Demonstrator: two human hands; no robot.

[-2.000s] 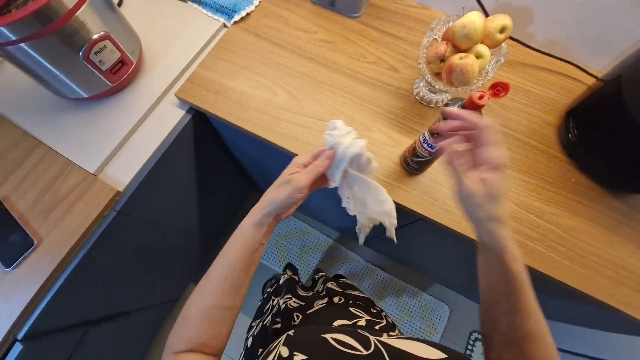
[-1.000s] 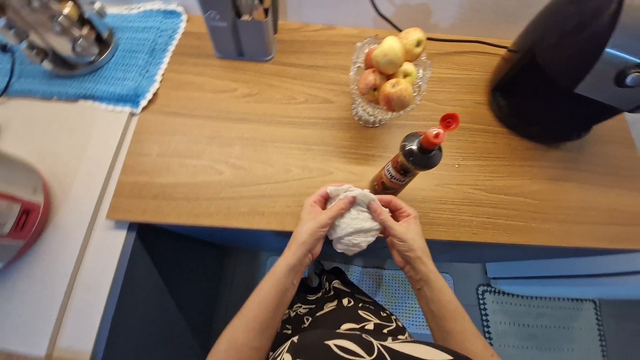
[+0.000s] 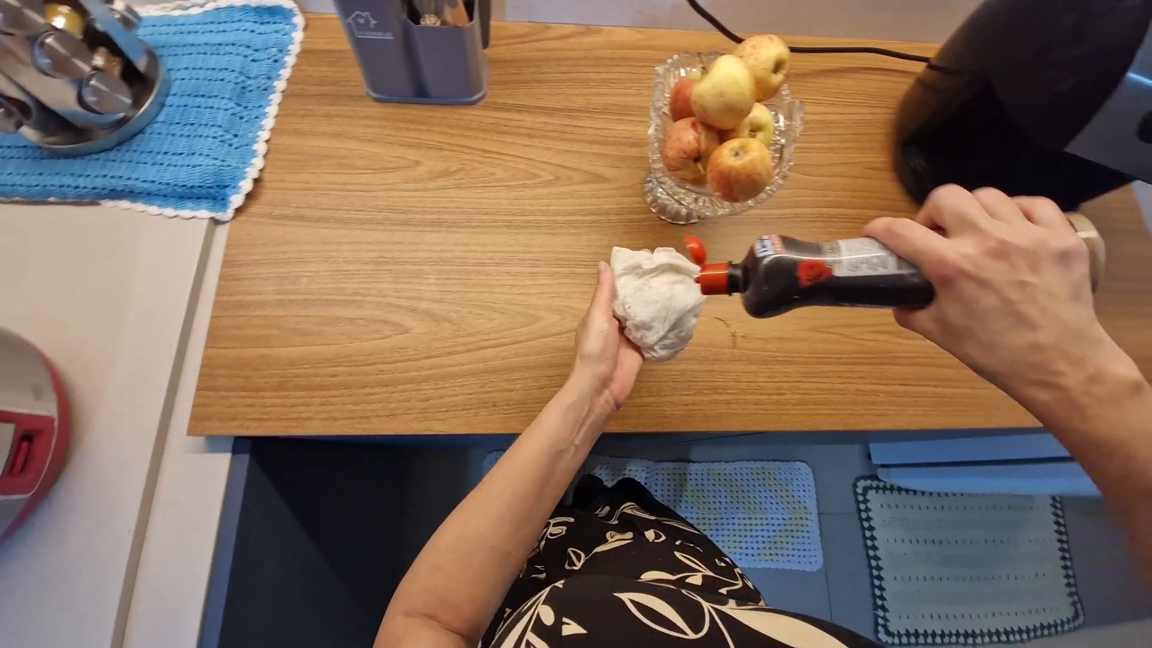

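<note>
My left hand (image 3: 605,346) holds a bunched white cloth (image 3: 659,301) above the wooden countertop (image 3: 405,270), near its front edge. In my right hand (image 3: 1008,279) is a dark plastic bottle (image 3: 832,274) with a red flip-top spout, tipped on its side. The spout points left and meets the right side of the cloth, its red lid hanging open above. Whether liquid is coming out cannot be seen. The palm side of my right hand and the bottle's lower part are partly hidden.
Behind the cloth stands a cut-glass bowl (image 3: 661,193) of apples. A black appliance (image 3: 981,99) with a cord is at the back right, and a grey utensil holder (image 3: 450,67) at the back. Far left are a blue crocheted mat (image 3: 211,108) under a metal rack and a red-trimmed cooker (image 3: 31,441).
The bottle stood upright on the countertop a second ago; my right hand has let go of the cloth and now holds the bottle tipped against it. My left hand keeps the cloth.
</note>
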